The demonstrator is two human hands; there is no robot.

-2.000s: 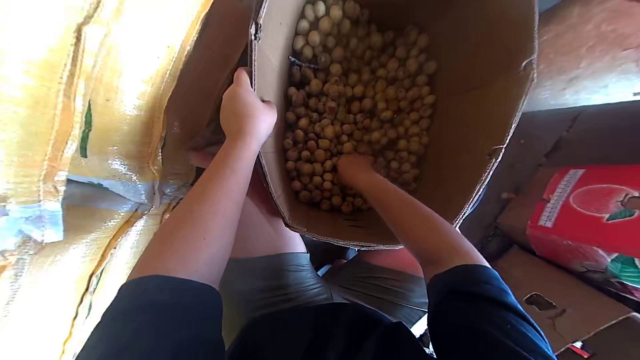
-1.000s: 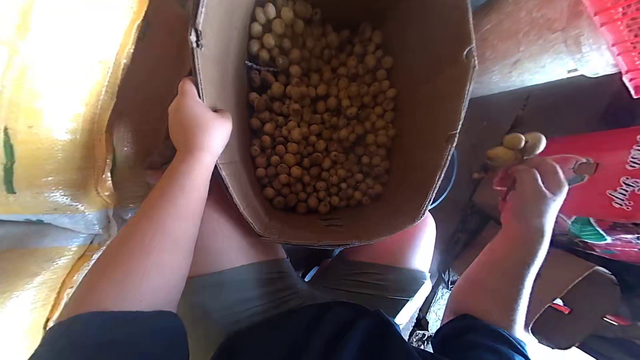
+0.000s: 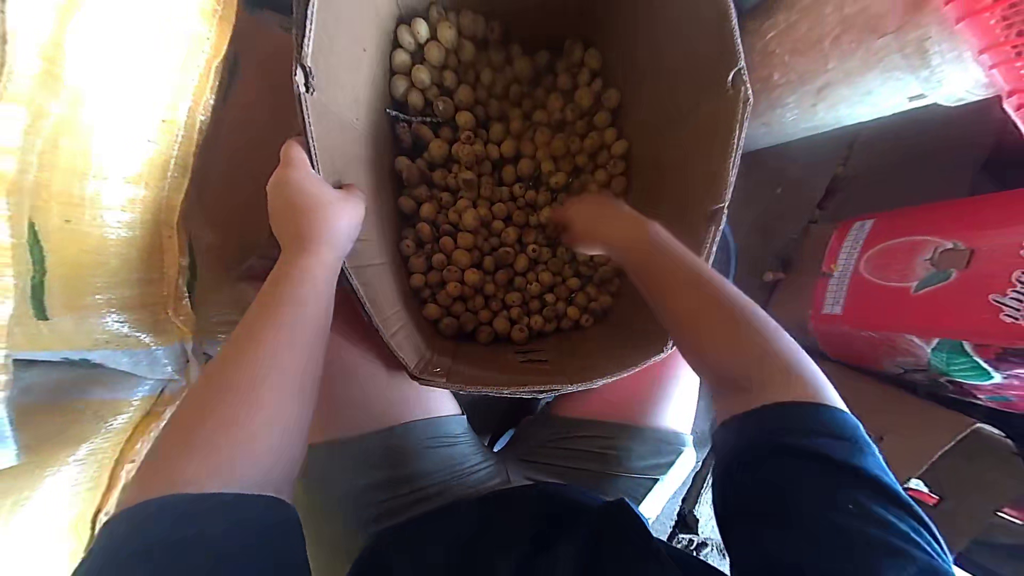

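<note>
An open cardboard box rests over my thighs, its floor covered with small round tan fruits. Some paler, larger ones lie at its upper left. My left hand grips the box's left wall, thumb inside and fingers outside. Inside the box, my right hand is over the fruits at the right, blurred; its fingertips are hard to make out, and whether it holds a fruit cannot be told. A thin dark strip lies among the fruits near the left wall.
Shiny yellow woven sacks stand along the left. At the right is a red printed carton with a fruit picture, above a brown cardboard piece. A red plastic basket shows at the upper right corner.
My right hand was in the box, then over by the red carton near several pale fruits, and is now back inside the box. The left hand keeps its grip on the wall.
</note>
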